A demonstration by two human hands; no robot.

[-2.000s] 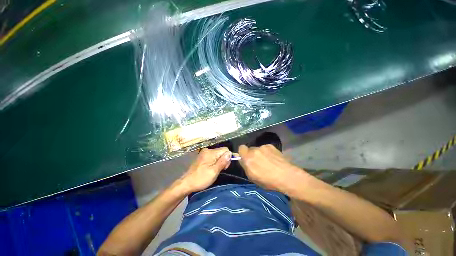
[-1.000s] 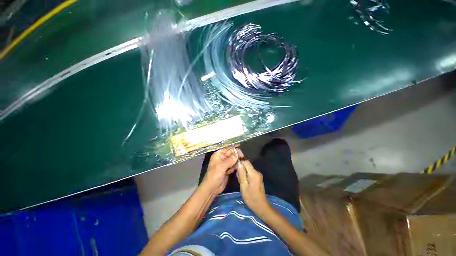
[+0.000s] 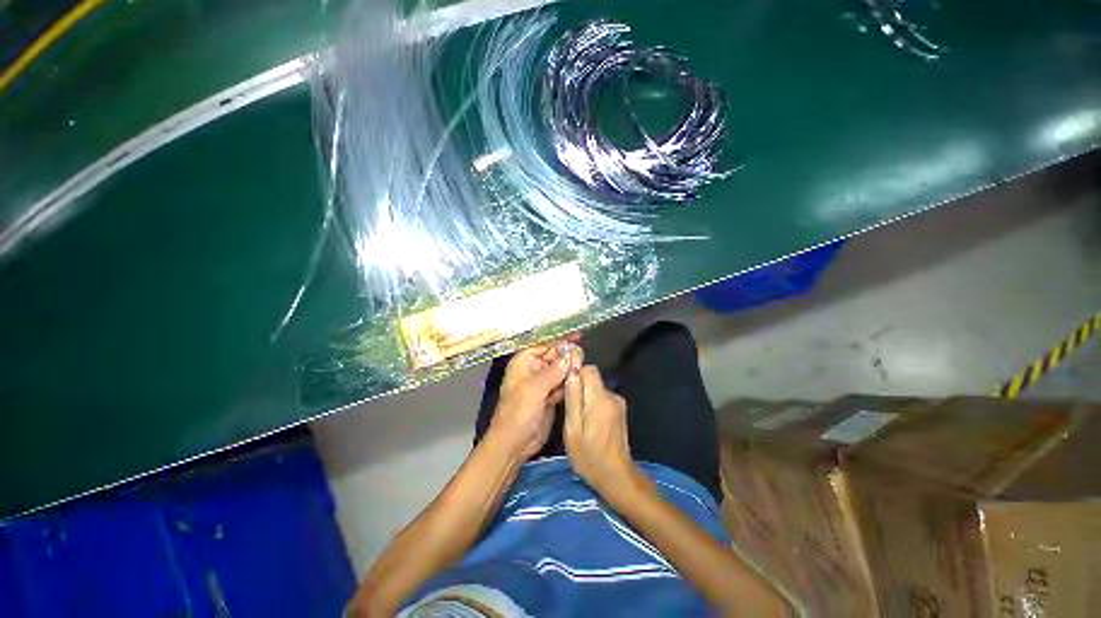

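Observation:
My left hand [image 3: 529, 392] and my right hand [image 3: 594, 417] meet just off the bench's near edge, above the lap. The fingertips of both pinch a tiny pale piece [image 3: 568, 355], mostly hidden by the fingers; I cannot tell if it is sleeve or wire. On the green bench a fan of whitish tubing [image 3: 405, 169] lies ahead. Pale blue-clear strands [image 3: 519, 157] curve beside it. A dark glossy wire coil [image 3: 592, 121] lies to their right. A yellow-cream rectangle [image 3: 495, 316] under shiny clear film sits at the near edge.
A pale metal rail [image 3: 157, 151] crosses the bench. A small dark wire bunch [image 3: 899, 27] lies at far right. Blue bins [image 3: 181, 531] stand below left, and another blue piece [image 3: 770, 278] shows under the edge. Brown cartons [image 3: 918, 483] stand at lower right.
Two seconds ago my hands were side by side with a white piece between them. Now my right hand is upright, close against my left. Since one second ago the hands have barely moved.

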